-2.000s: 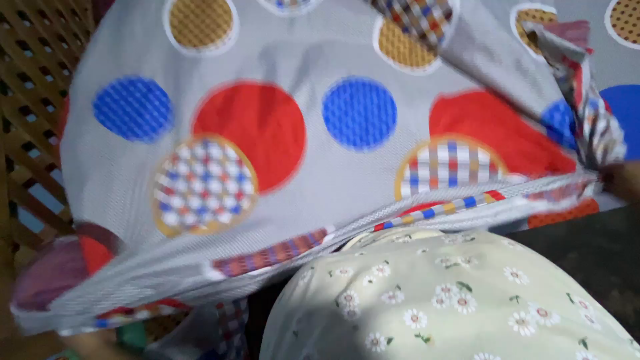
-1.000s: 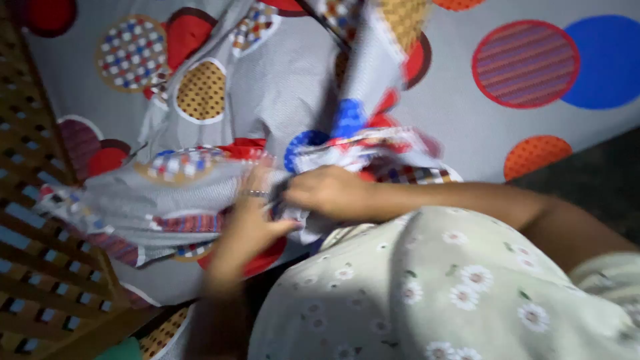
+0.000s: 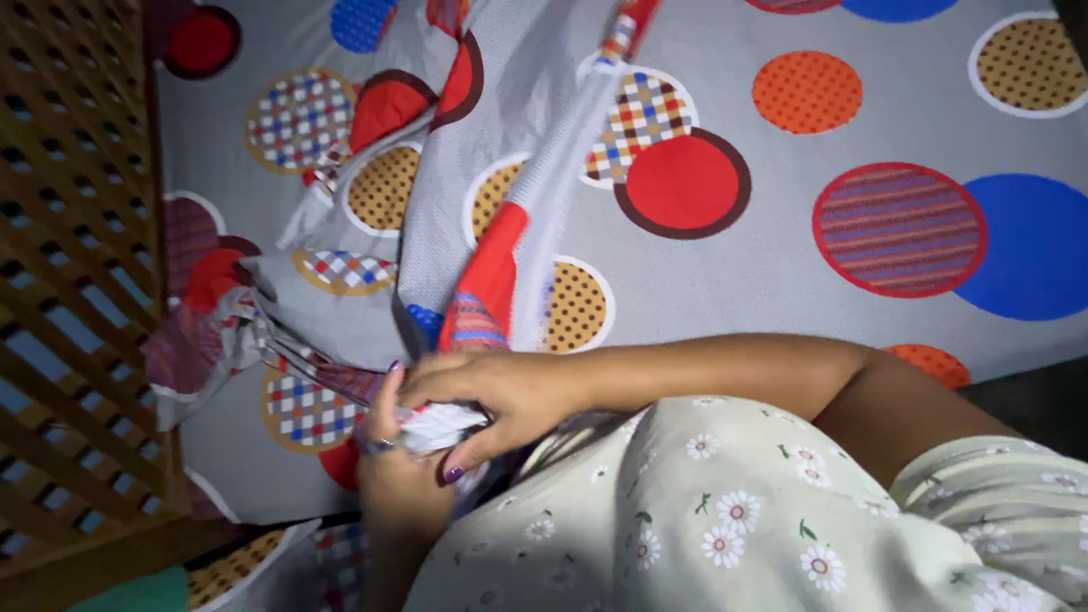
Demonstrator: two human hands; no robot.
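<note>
A grey cloth printed with coloured circles (image 3: 348, 314) lies bunched on a bed covered by a sheet (image 3: 782, 170) of the same print. My left hand (image 3: 399, 476), with a ring and purple nails, grips a bunched part of the cloth near my body. Across from it, my right hand (image 3: 501, 399) closes around the same bunch, its thumb pointing down. A pale fold of cloth shows between the two hands. From the hands, one long fold runs up toward the top of the view, and another part stretches left toward the lattice.
At the left stands a brown lattice panel (image 3: 76, 280) beside the bed. My floral top (image 3: 722, 518) fills the lower right. Something green (image 3: 136, 591) and more printed cloth lie at the bottom left. A dark area borders the bed at the right.
Two seconds ago my hands were far apart with the cloth stretched between them. They have come together, and the cloth is now gathered. More of the bed sheet shows at the right.
</note>
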